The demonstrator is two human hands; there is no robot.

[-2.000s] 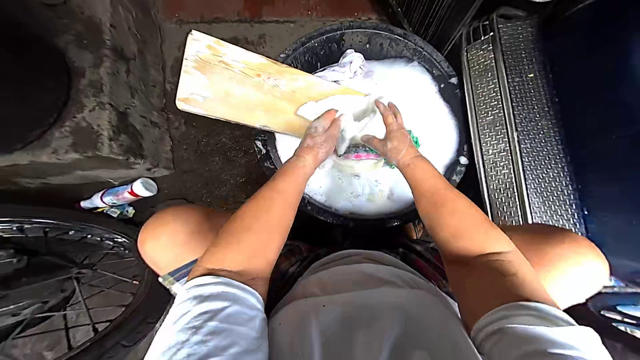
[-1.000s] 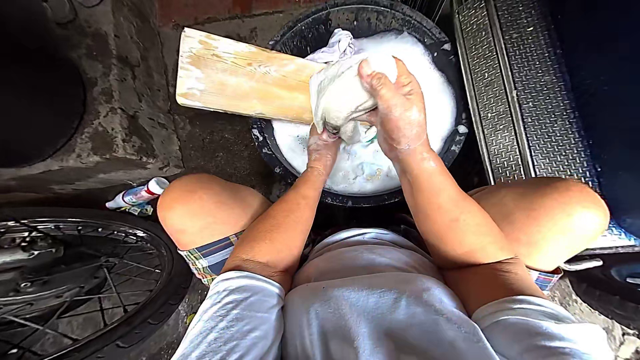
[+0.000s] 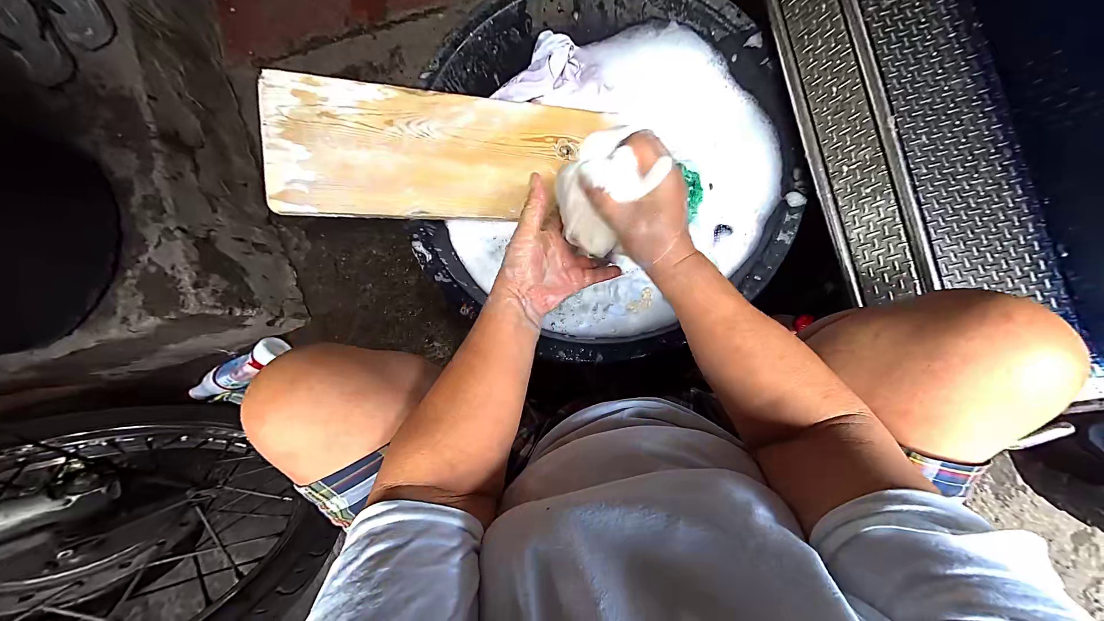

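Observation:
A wet white cloth [image 3: 588, 211] is bunched over the right end of a wooden board [image 3: 405, 155]. My right hand [image 3: 647, 207] grips it from the right, with folds pushing up around the fingers. Against the cloth's lower left side rests my left hand [image 3: 552, 263], palm up, its fingers spread and the thumb apart. The board lies across the left rim of a round black basin [image 3: 772, 259], which holds thick white suds [image 3: 699, 95]. Pale lilac fabric [image 3: 552, 67] pokes out of the foam at the back, and something green and mesh-like [image 3: 693, 191] shows beside my right hand.
A spoked wheel with a tyre [image 3: 198, 526] is at the lower left, near a white-capped bottle [image 3: 237, 369] beside my left knee. Textured metal plating [image 3: 957, 147] runs along the right of the basin. A rough concrete block [image 3: 190, 198] stands at the left.
The white cloth, held up between both hands a second ago, is now lower and more bunched at the board's end. My left hand has opened beside it. Pink and green fabric seen two seconds ago is mostly hidden.

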